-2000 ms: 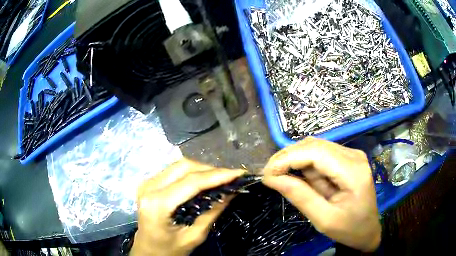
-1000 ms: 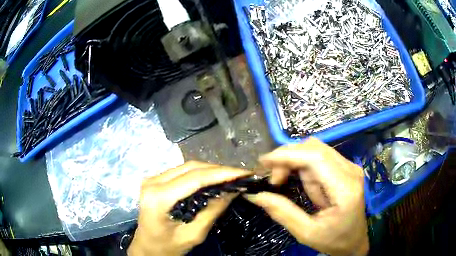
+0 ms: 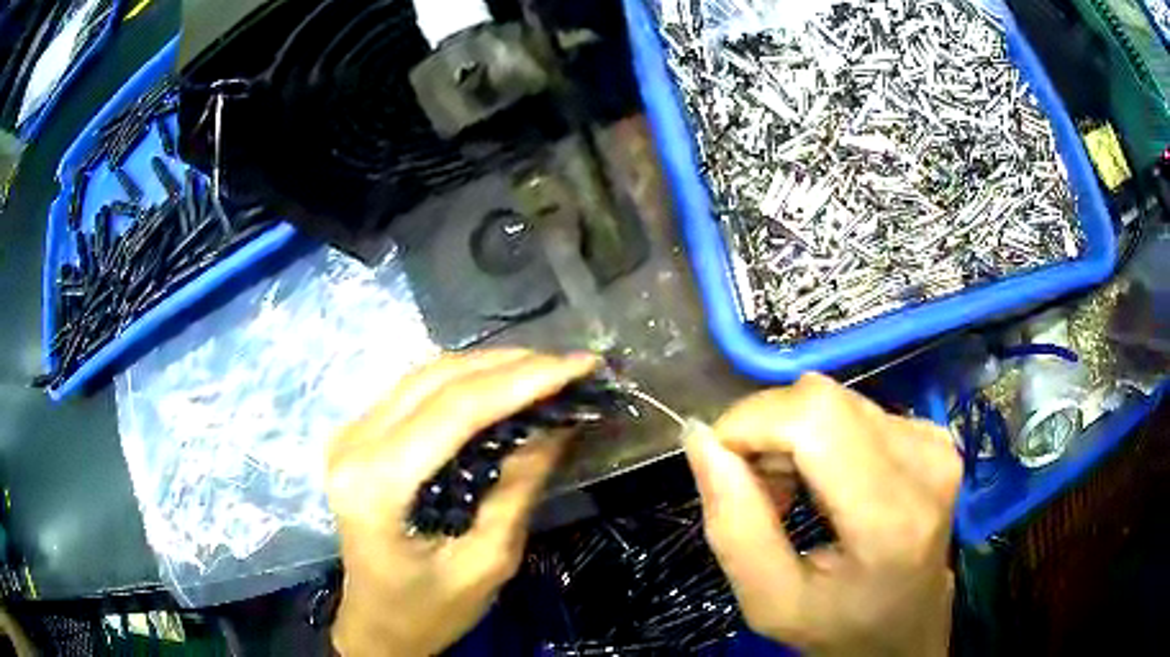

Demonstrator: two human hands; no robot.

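Observation:
My left hand (image 3: 430, 475) is closed around a bunch of glossy black barrels (image 3: 465, 477), their ends pointing right between thumb and fingers. My right hand (image 3: 834, 501) is to the right of it, thumb and forefinger pinching the end of a thin pale strand (image 3: 657, 403). The strand runs in a slight curve to the tips of the barrels. Whether other small parts are inside my right hand is hidden. More black barrels (image 3: 616, 584) lie in the bin below the bench edge, partly behind my hands.
A blue tray (image 3: 885, 344) heaped with silver metal parts is at the upper right. The bench press (image 3: 481, 84) and its base plate (image 3: 654, 289) are ahead. A clear bag (image 3: 257, 424) and left tray (image 3: 193, 331) lie left. A side bin (image 3: 1014, 507) is right.
My left hand has moved slightly up and left with the barrels. My right fingers have drawn away from the bunch, and the pale strand now shows between the hands.

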